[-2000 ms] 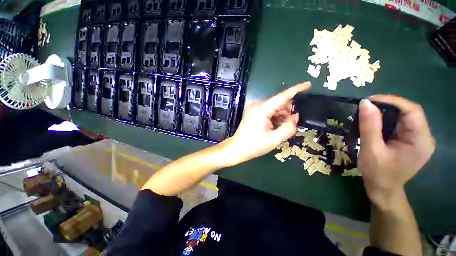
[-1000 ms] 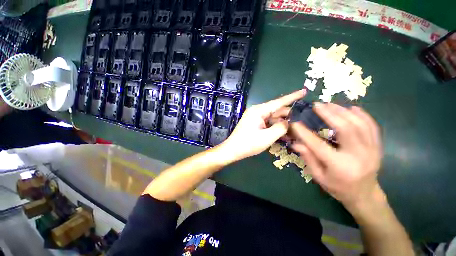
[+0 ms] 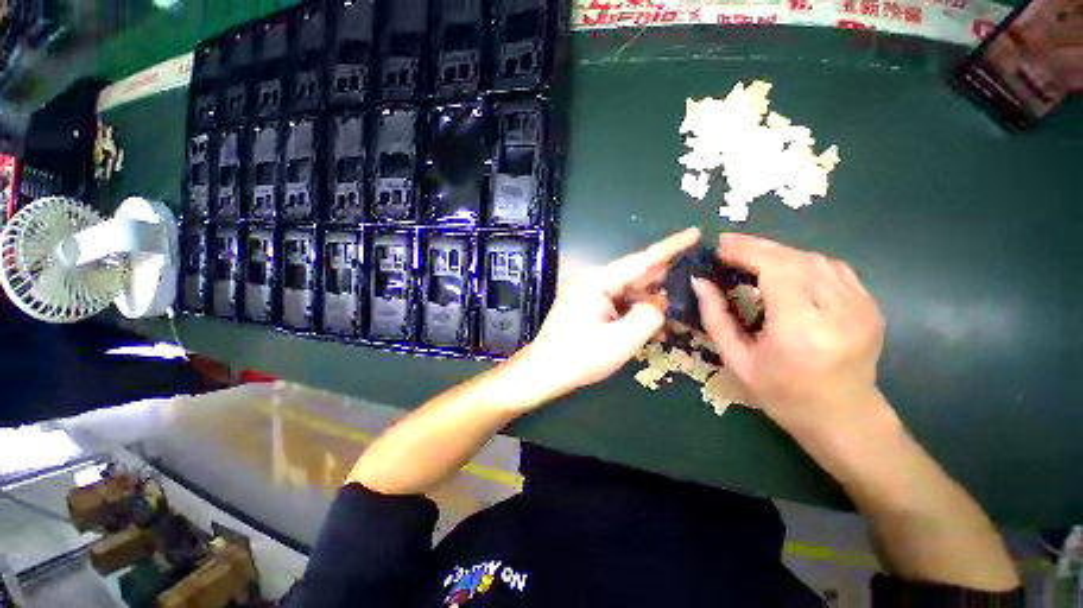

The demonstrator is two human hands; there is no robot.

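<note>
A black device housing (image 3: 685, 289) is held between both hands in front of me, above the nearer heap. My left hand (image 3: 600, 315) grips its left end, with the index finger stretched along the top. My right hand (image 3: 796, 315) has its thumb and fingers on the housing's right side and hides part of it. The nearer heap of cream and black pieces (image 3: 683, 366) lies below the hands, partly covered. A looser heap of cream pieces (image 3: 751, 151) lies farther off. Whether a small part is between the fingers cannot be told.
A glossy black tray (image 3: 457, 160) with rows of housings and one empty-looking pocket lies to the left. A white fan (image 3: 89, 255) stands left of it. A dark red flat rectangle (image 3: 1031, 59) is at the upper right. Printed tape (image 3: 784, 20) runs along the far edge.
My right hand has moved from the housing's far right end in to its middle and left part. The housing has turned from lying broad and level to a narrower, steeper view. The camera view has shifted.
</note>
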